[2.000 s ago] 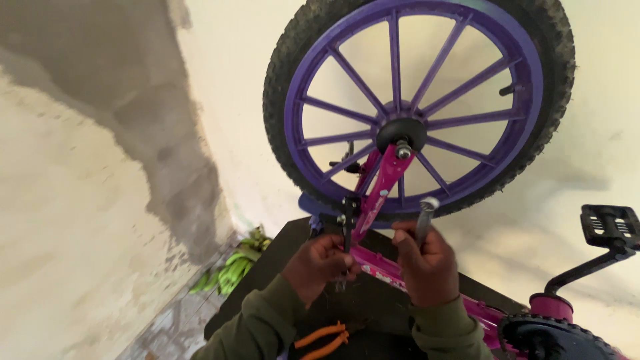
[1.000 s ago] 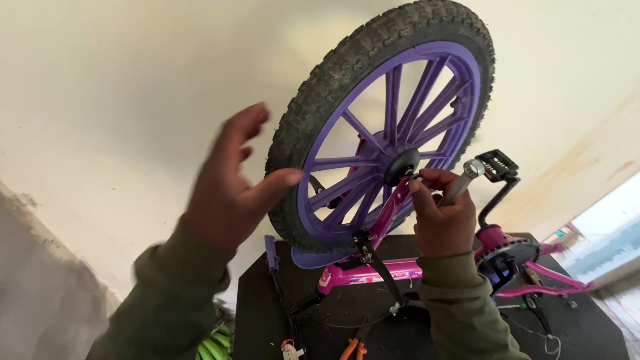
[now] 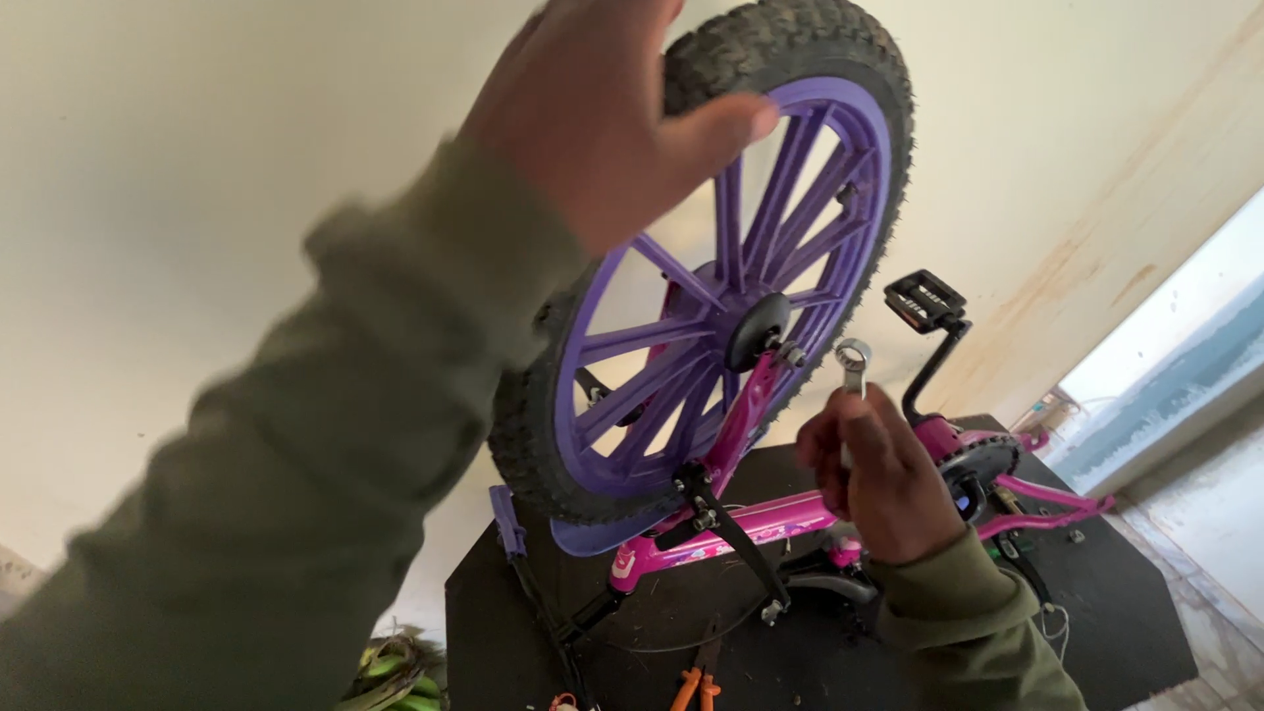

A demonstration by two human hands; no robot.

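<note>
An upside-down pink bicycle frame [image 3: 780, 518] rests on a black table, its purple-rimmed wheel [image 3: 662, 464] upright in the fork [image 3: 741, 425]. My left hand [image 3: 602, 109] is against or just in front of the upper left of the tyre, fingers spread, holding nothing; whether it touches is unclear, and its fingertips are cut off at the top edge. In my right hand [image 3: 889, 474] is a metal ring-ended wrench [image 3: 853, 357], its ring pointing up. The ring stands a little to the right of the axle nut [image 3: 793, 355], apart from it.
Orange-handled pliers [image 3: 697, 681] lie on the black table [image 3: 810, 662] near its front. A black pedal [image 3: 925, 300] and crank rise at the right. Green bananas [image 3: 400, 681] are at the lower left. A pale wall [image 3: 247, 118] stands behind the wheel.
My left hand has left the fork area and moved up beside the tyre. My right hand, with the wrench, has come away from the axle since one second ago. The view has shifted.
</note>
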